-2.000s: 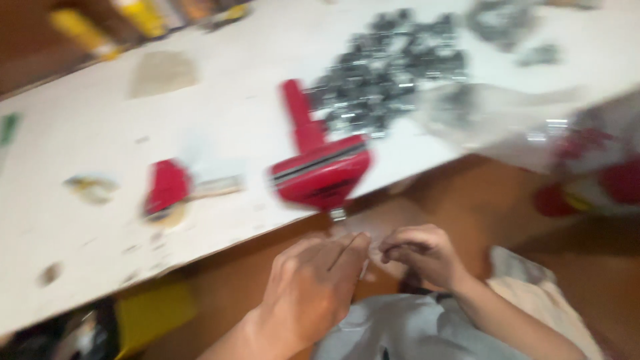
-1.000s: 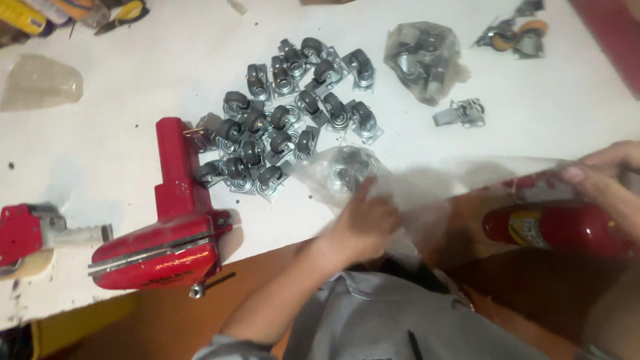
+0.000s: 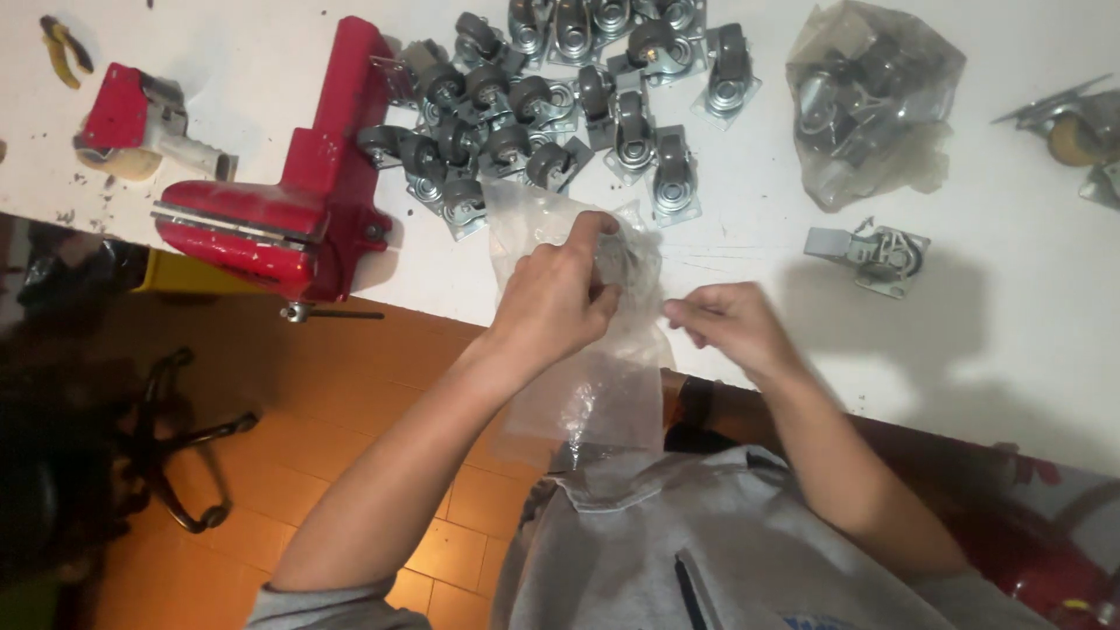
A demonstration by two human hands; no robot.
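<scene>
A clear plastic bag [image 3: 582, 385] lies over the table's front edge, its lower part hanging toward my shirt. Metal parts show blurrily through its upper end. My left hand [image 3: 560, 293] rests on the bag with curled fingers; whether it grips the plastic is not plain. Just right of the bag, my right hand [image 3: 722, 324] has thumb and fingertips drawn together near the bag's edge; I cannot tell if they pinch it. Beyond the hands lies a pile of swivel casters [image 3: 507, 96] with grey wheels and metal plates. A single caster with a brake tab [image 3: 888, 258] lies to the right.
A red bench vise [image 3: 306, 201] stands at the table edge on the left, its handle [image 3: 346, 314] sticking out. Farther left are a tape dispenser [image 3: 122, 114] and yellow-handled pliers [image 3: 66, 52]. Another bag of casters [image 3: 862, 105] lies at the back right, with an orange-wheeled caster [image 3: 1076, 140] beyond.
My right hand has come in from the far right to beside the bag. The bag, earlier stretched out to the right, now hangs down toward me. The view has shifted.
</scene>
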